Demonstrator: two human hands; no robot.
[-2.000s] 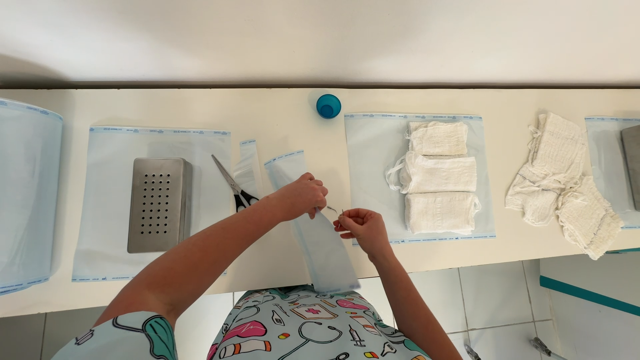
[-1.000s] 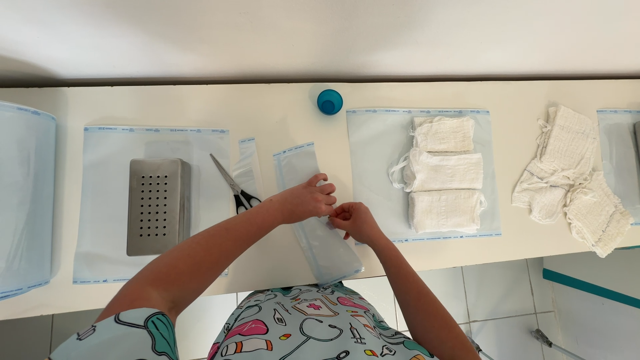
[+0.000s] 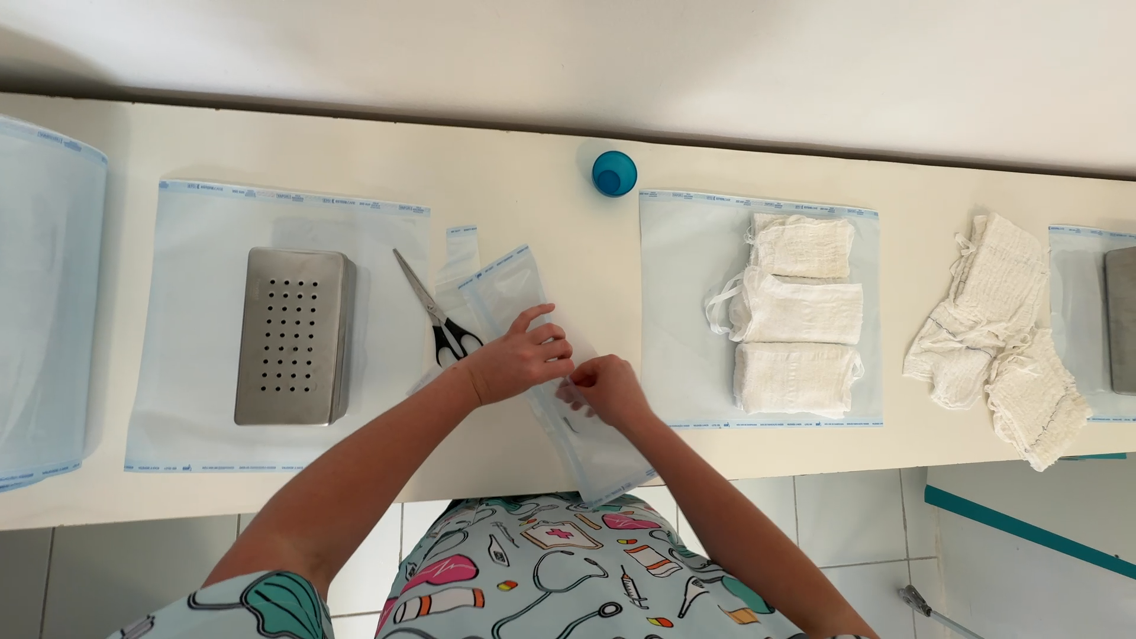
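A narrow, clear sterilization pouch (image 3: 612, 461) with blue printed edges lies slanted across the table's front edge, beneath both hands. My left hand (image 3: 525, 355) rests over its middle, fingers curled; whether it grips the film cannot be told. Close at its right, my right hand (image 3: 605, 389) has thumb and fingertips pinched together at the pouch; what is between them is hidden. A small dark curved item (image 3: 569, 424) shows by the fingertips, at the film. Black-handled scissors (image 3: 435, 311) lie partly spread left of the pouch, near a narrow cut strip of pouch film (image 3: 461, 253).
On the left, a perforated metal box (image 3: 293, 337) lies on a wide pouch sheet (image 3: 195, 266), beside a larger curved sheet (image 3: 44, 293). A blue cup (image 3: 614, 174) stands behind. Folded gauze bundles (image 3: 799, 311) lie on another sheet; loose gauze (image 3: 985, 311) lies farther right.
Two seconds ago a thin item showed between my hands above the pouch; now the hands are closer together and a dark curved item shows at the film.
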